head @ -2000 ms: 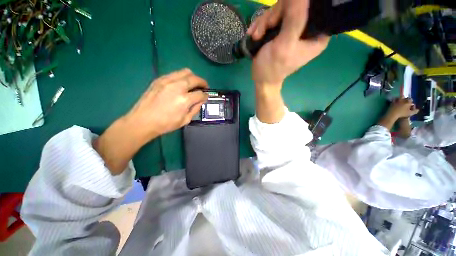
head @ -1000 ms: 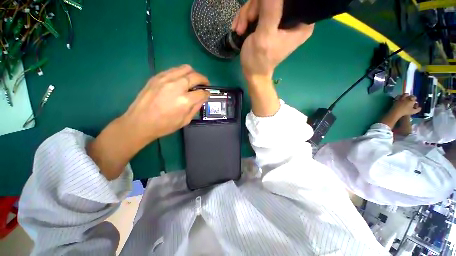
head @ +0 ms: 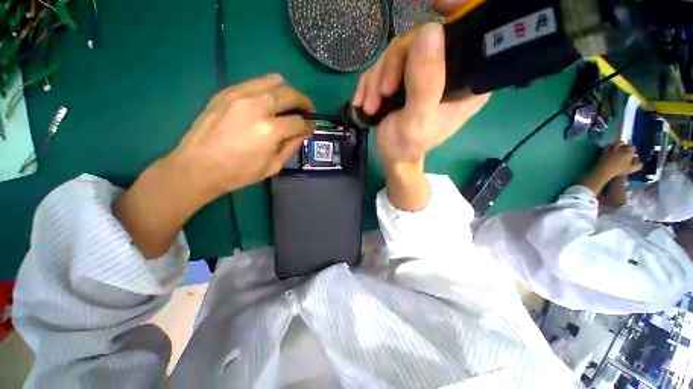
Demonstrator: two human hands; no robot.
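The black device housing (head: 318, 224) lies on the green mat with its lower end against the smock. The circuit module (head: 322, 153) with a QR-like label shows in its open top window. My left hand (head: 247, 137) is at the window's left and top edge, fingertips bent onto the housing; what they pinch, if anything, is hidden. My right hand (head: 414, 99) grips the black electric screwdriver (head: 494, 45), whose front end is at the housing's top right corner. The screwdriver's tip is hidden from view.
Two round screw trays stand beyond the device, the left one (head: 342, 34) in fuller view. Green wired leads (head: 30, 26) and a pale sheet (head: 15, 137) lie at left. A black box (head: 490, 186) on a cord lies at right. Another person's hands (head: 617, 161) show at far right.
The right hand brought the screwdriver from over the left screw tray down to the device's top right corner. The left hand stays at the window. The whole view has shifted slightly.
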